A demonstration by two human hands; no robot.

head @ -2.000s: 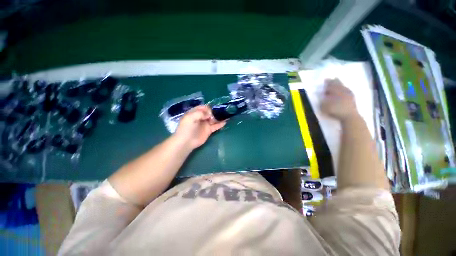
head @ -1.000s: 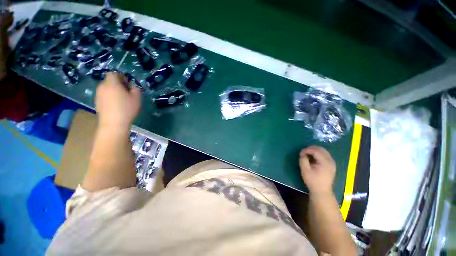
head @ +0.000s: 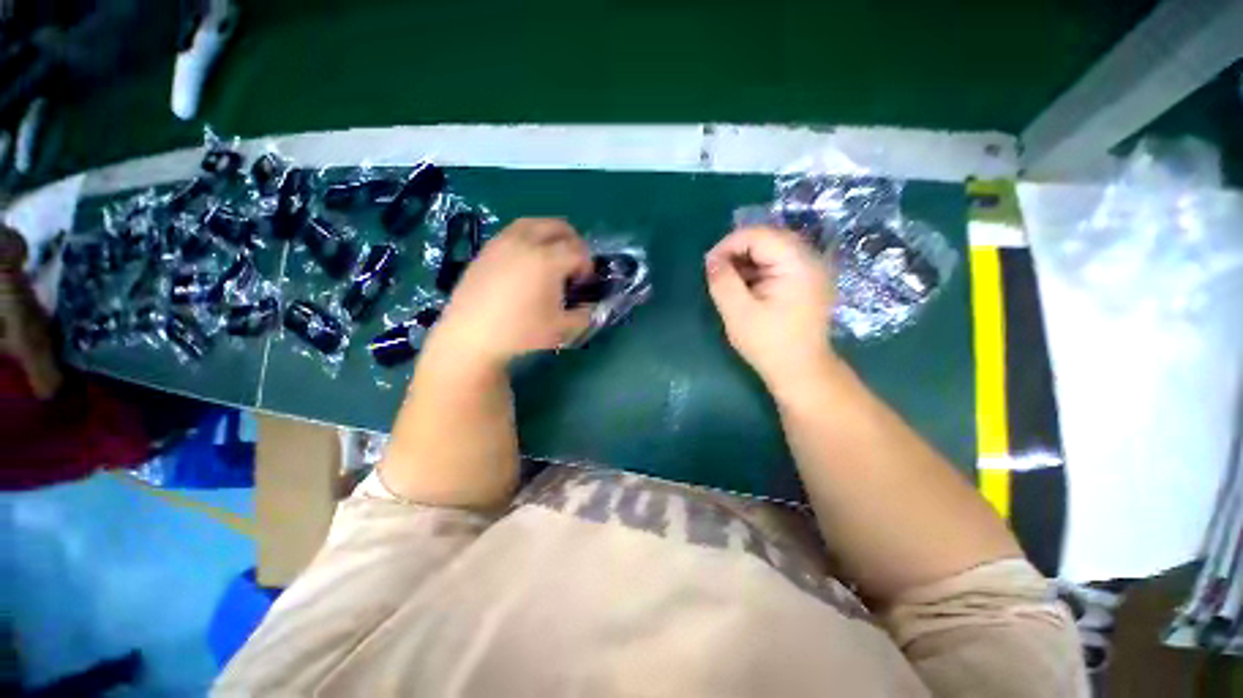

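Observation:
A bagged black face panel [head: 609, 280] lies on the green bench at centre. My left hand [head: 525, 293] is over its left end, fingers curled and blurred; whether it grips the panel or its clear bag cannot be told. My right hand [head: 766, 293] is to the right, thumb and finger curled together with a small dark gap between them; nothing clear shows in it. A shiny bundle of bagged panels [head: 872, 259] lies just beyond and right of my right hand. Many bagged panels [head: 327, 246] are spread over the bench's left part.
A pale rail [head: 545, 146] runs along the bench's far side, with the green belt behind it and a white device [head: 201, 62] at upper left. Yellow-black tape [head: 988, 368] and a white sheet [head: 1125, 396] are at right. Another person's arm [head: 30, 307] is at the left edge.
My left hand has moved right from the spread panels to the central bagged panel. My right hand has moved inward, beside the bundle. The camera view has turned.

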